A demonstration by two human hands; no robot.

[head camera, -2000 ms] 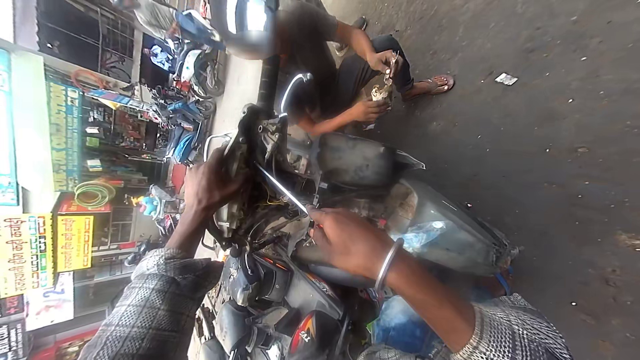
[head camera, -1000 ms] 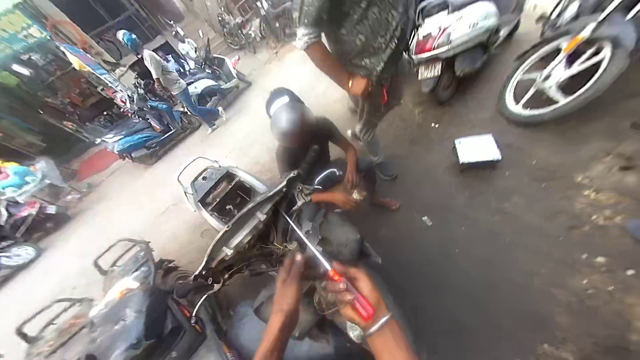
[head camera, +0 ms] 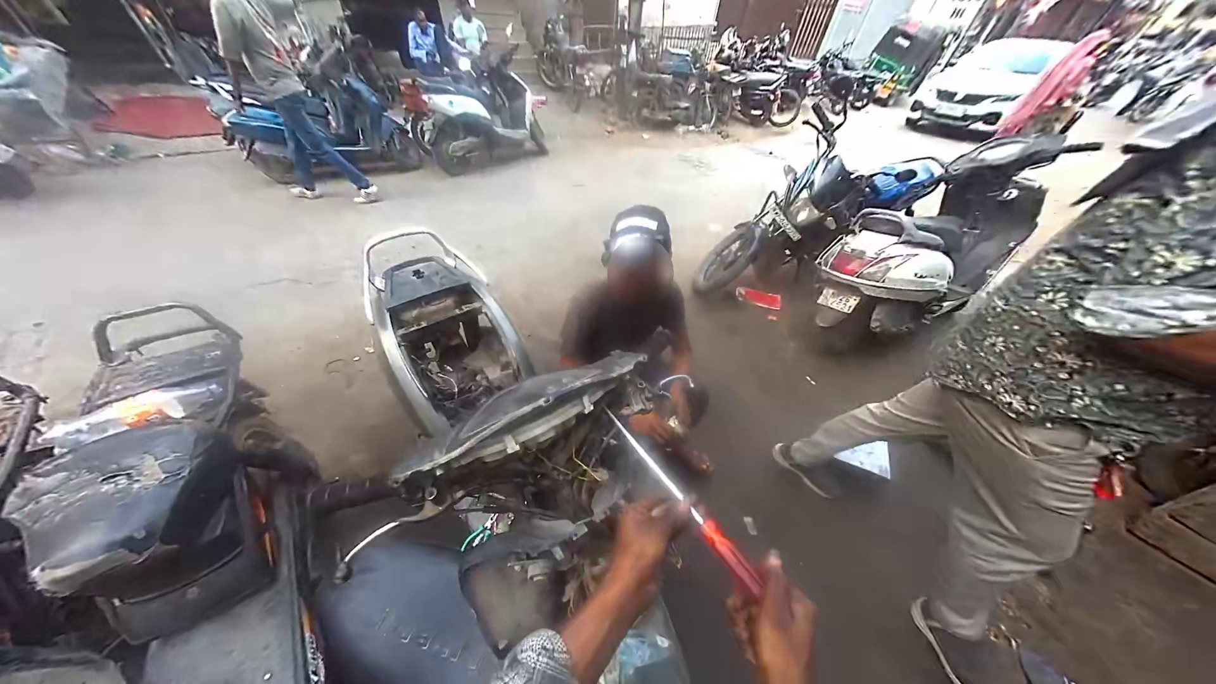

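A long screwdriver [head camera: 727,553] with a red handle and bright shaft points up and left, its tip by the edge of a scooter's opened handlebar cowl [head camera: 532,408]. My right hand [head camera: 777,622] is closed around the end of the handle. Near the front of the handle, my left hand [head camera: 651,532] has its fingers at the shaft; whether they grip it is hard to tell. Loose wires [head camera: 575,465] show under the cowl. Below lies the scooter's dark front panel [head camera: 408,608].
A person in a cap [head camera: 632,313] crouches just beyond the cowl. Another person in grey trousers [head camera: 1007,494] stands at right. A second scooter [head camera: 142,513] is close at left; a white scooter [head camera: 893,266] and a motorcycle [head camera: 798,218] are parked behind. A white car [head camera: 988,85] is farther back.
The view has swung and levelled. The crouching person's head is raised compared with one second ago. The standing person now appears at the right with legs apart.
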